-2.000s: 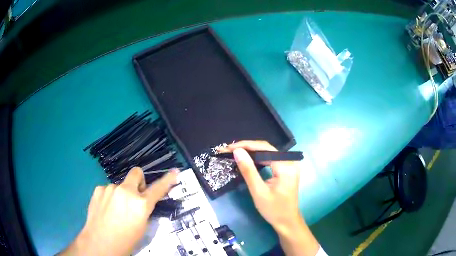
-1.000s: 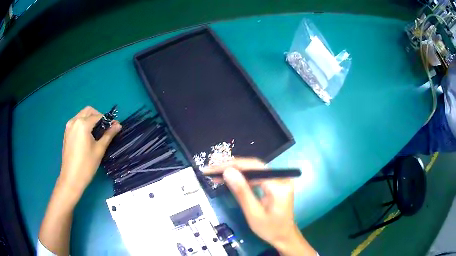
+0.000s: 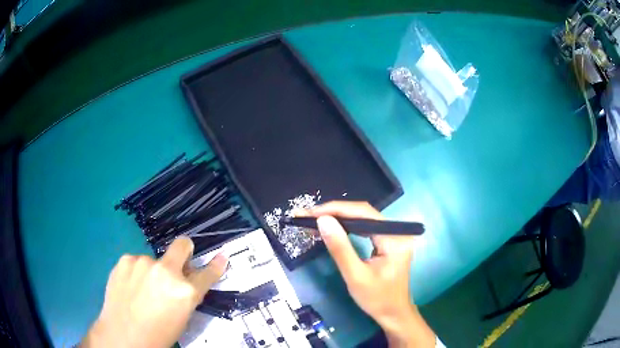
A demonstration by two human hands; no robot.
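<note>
My left hand (image 3: pixel 153 289) is over the left edge of the white fixture (image 3: pixel 262 253), index finger and thumb apart. A bundle of black strips (image 3: pixel 238 300) comes out from under its palm over the fixture and looks held by the hidden lower fingers. My right hand (image 3: pixel 370 262) holds black tweezers (image 3: pixel 387 226), their tips among the tiny silvery pieces (image 3: pixel 296 238) at the near end of the black tray (image 3: pixel 285 122). Whether the tips grip a piece cannot be told. A heap of loose black strips (image 3: pixel 187 200) lies left of the tray.
A clear bag with silvery pieces and a white label (image 3: pixel 438 75) lies beyond the tray on the right. A dark and blue fitting (image 3: pixel 313 323) is at the fixture's right side. A black stool (image 3: pixel 564 241) and equipment with tubes (image 3: pixel 591 47) are at far right.
My left hand has moved from the heap's left side down to the fixture, and the strip bundle with it. My right hand stays at the silvery pieces, with the tweezers shifted slightly.
</note>
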